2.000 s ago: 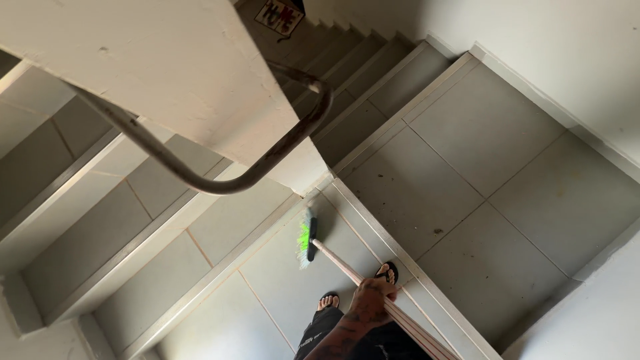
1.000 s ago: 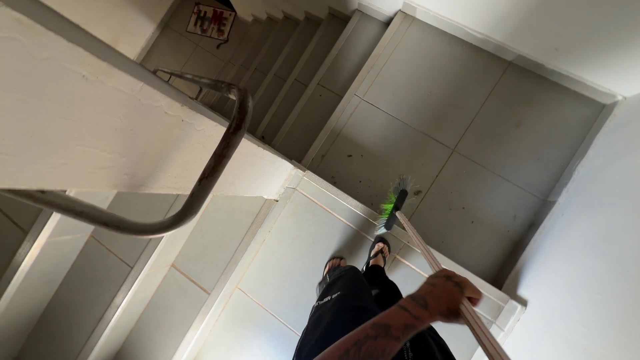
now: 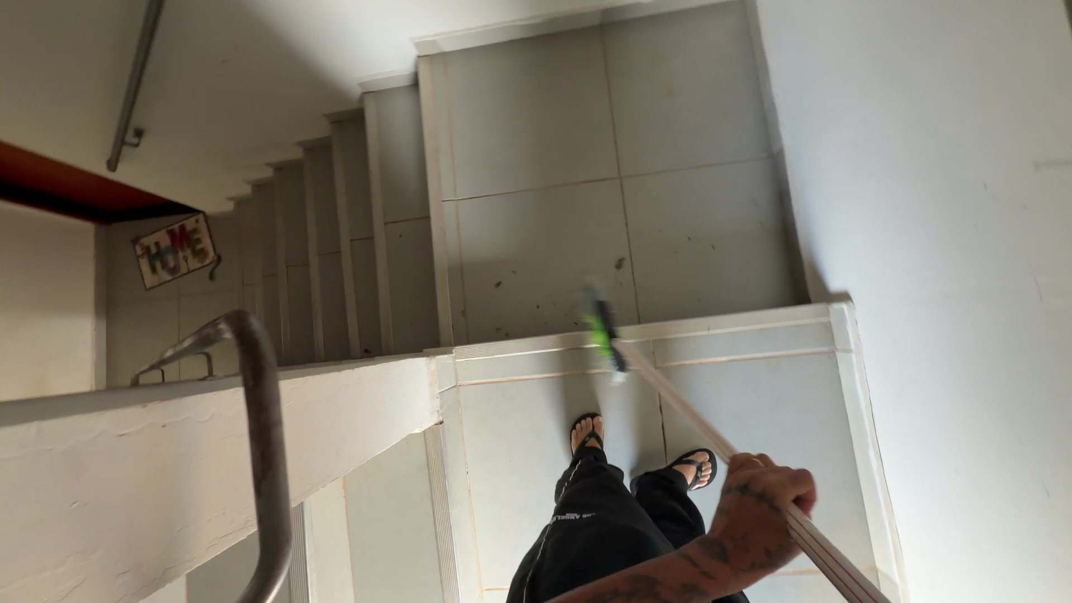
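Note:
My left hand [image 3: 762, 502], with a tattooed forearm reaching in from the bottom edge, is closed around the pale striped handle of a broom [image 3: 687, 406]. The handle slants from the lower right corner up to the broom head [image 3: 606, 333], which is dark with green and pale bristles and blurred. This head is over the edge between the tiled floor under my feet and the lower tiled landing [image 3: 536, 251]. Dark specks of debris [image 3: 621, 263] lie on the lower landing beyond the head. My right hand is out of view.
My feet in black flip-flops [image 3: 588, 435] stand near the step edge [image 3: 737, 322]. Stairs [image 3: 342, 234] descend on the left toward a lettered doormat [image 3: 174, 251]. A low wall [image 3: 352, 419] with a curved metal handrail [image 3: 260, 402] is at the left, a white wall [image 3: 938, 251] at the right.
The broom head was over the floor beside my feet, then over the lower landing, and is now at the step edge. My left hand keeps its hold. The view has turned considerably.

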